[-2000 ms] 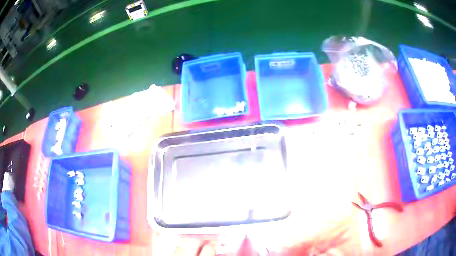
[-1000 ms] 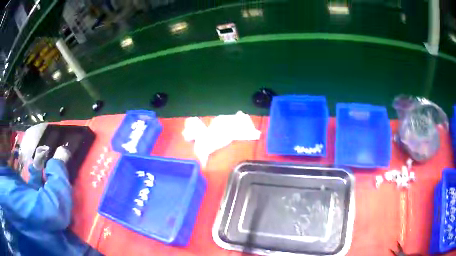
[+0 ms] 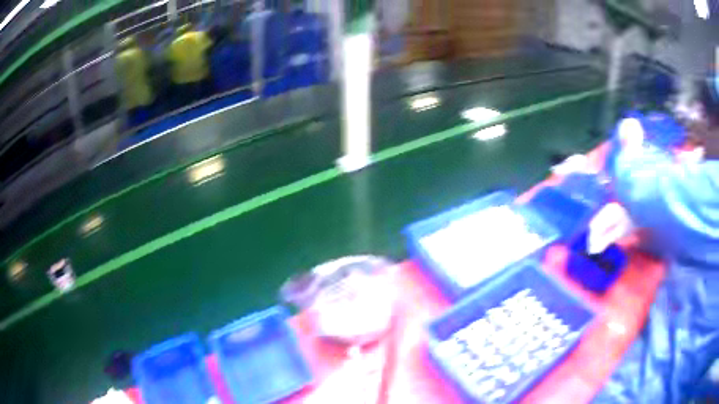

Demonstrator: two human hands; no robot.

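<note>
Neither of my hands is in the picture. Nearest in front of me, a blue supply bin [image 3: 437, 331] holds white parts in rows. Behind it, another blue bin [image 3: 415, 234] is filled with white pieces. A crumpled clear plastic bag [image 3: 351, 304] lies to their left, blurred, with a few white parts [image 3: 355, 355] just in front of it. Two small blue bins stand side by side at the lower left; the right one [image 3: 260, 357] looks empty, and the left one [image 3: 173, 375] is cut off by the lower edge.
A person in blue [image 3: 670, 197] is at the right, with a white-gloved hand [image 3: 607, 226] over a small dark blue box [image 3: 597, 272]. The red bench cover [image 3: 623, 319] runs towards the right. Beyond are green floor, a white pillar [image 3: 357, 102] and distant people in yellow and blue.
The view has swung left, then far to the right. The tray, the left-hand bins, the left neighbour and the pliers are out of the picture; the right neighbour has come in.
</note>
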